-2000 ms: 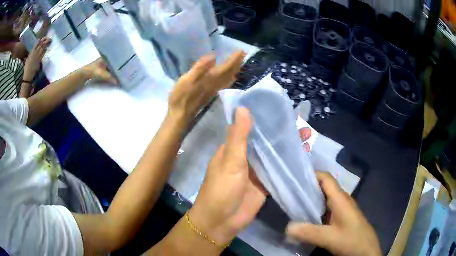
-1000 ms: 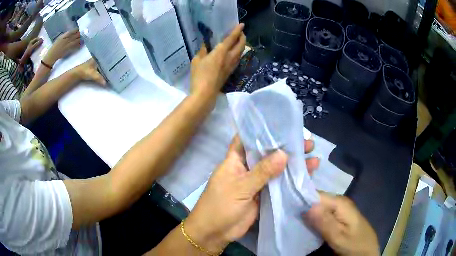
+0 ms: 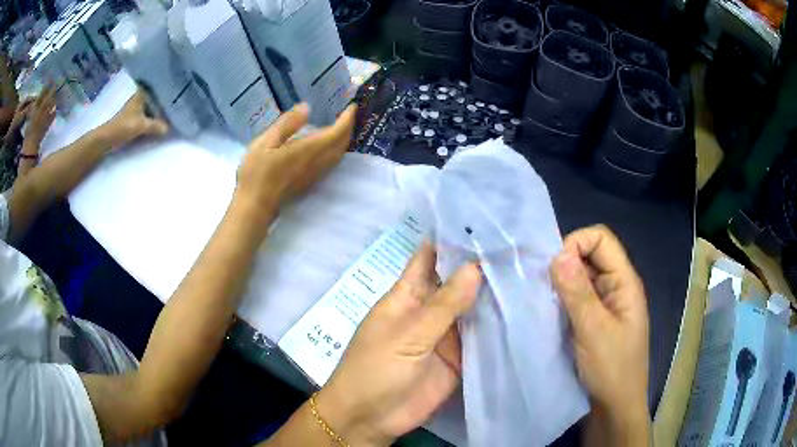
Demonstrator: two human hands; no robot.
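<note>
A whitish translucent sleeve (image 3: 516, 306) with a round shape showing through its upper end is held up in front of me. My left hand (image 3: 398, 349) grips its left side, thumb on top. My right hand (image 3: 603, 306) pinches its right edge between thumb and fingers. A printed pale box (image 3: 336, 306) lies on the white foam sheet (image 3: 306, 223), partly hidden behind my left hand and the sleeve.
Another worker's arm (image 3: 197, 271) reaches across at left beside upright open boxes (image 3: 227, 70). Small black and silver caps (image 3: 437, 118) lie behind the sleeve. Stacks of black housings (image 3: 572, 87) stand at the back. Pale blue fan boxes (image 3: 738, 375) lean at the lower right.
The sleeve has gone from wrapped tight around its contents to spread flatter. My right hand has moved up its right edge. The other worker's hands and the boxes have shifted left; the printed box now shows.
</note>
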